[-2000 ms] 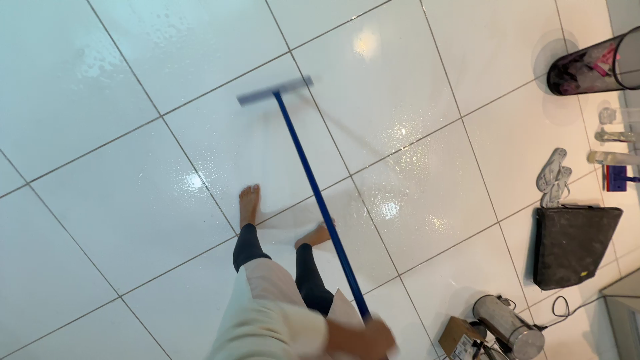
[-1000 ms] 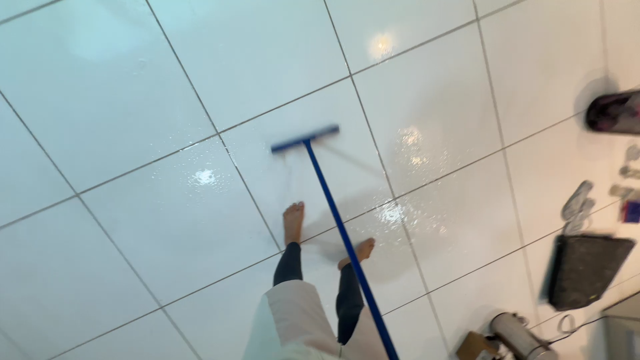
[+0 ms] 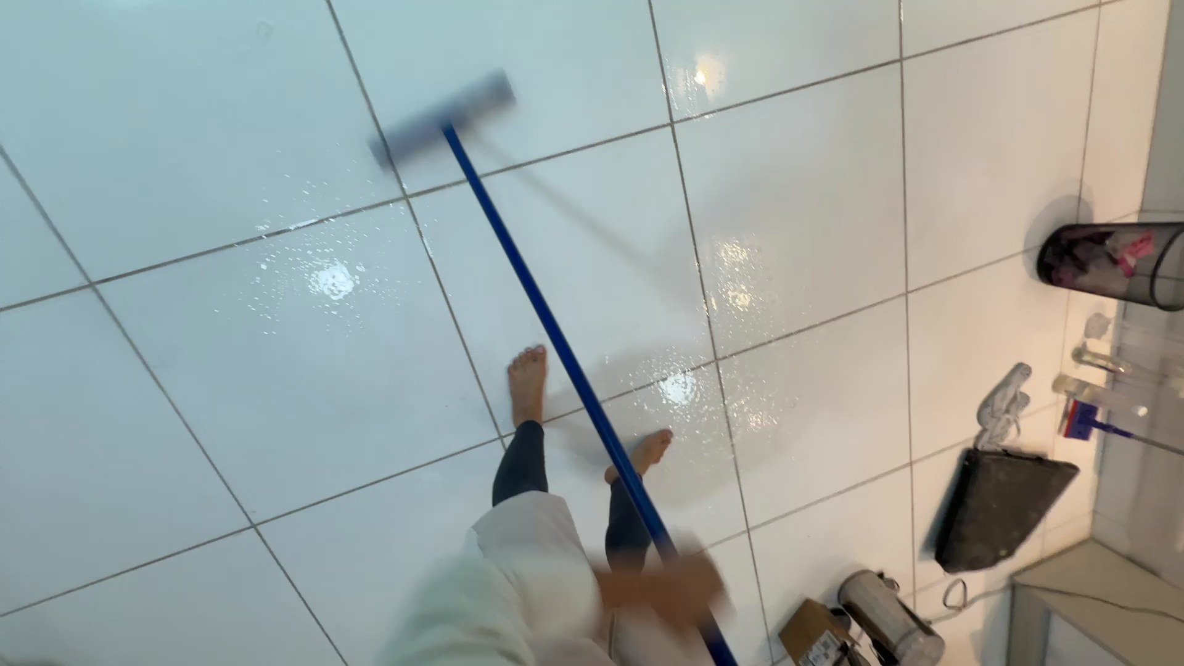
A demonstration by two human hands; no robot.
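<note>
A floor squeegee or flat mop with a blue pole (image 3: 555, 333) reaches from the bottom edge up to its wide head (image 3: 444, 120), blurred by motion, on the white tiled floor at the upper left of centre. My left hand (image 3: 666, 592), also blurred, is closed around the lower pole, its pale sleeve coming in from the lower left. My right hand is out of view. Bare feet stand on the floor, the left foot (image 3: 527, 384) beside the pole and the right foot (image 3: 652, 451) partly behind it.
Wet glossy tiles (image 3: 333, 277) carry droplets and reflections. Along the right stand a mesh bin (image 3: 1110, 264), grey footwear (image 3: 1004, 407), a black flat case or mat (image 3: 1004, 509) and a small blue-and-red brush or squeegee (image 3: 1080, 419). A metal cylinder (image 3: 888, 615), a cardboard box (image 3: 814, 634) and a cable lie lower right.
The squeegee or mop head has moved farther from the feet, toward the upper left. My left hand, out of view one second ago, shows on the pole again.
</note>
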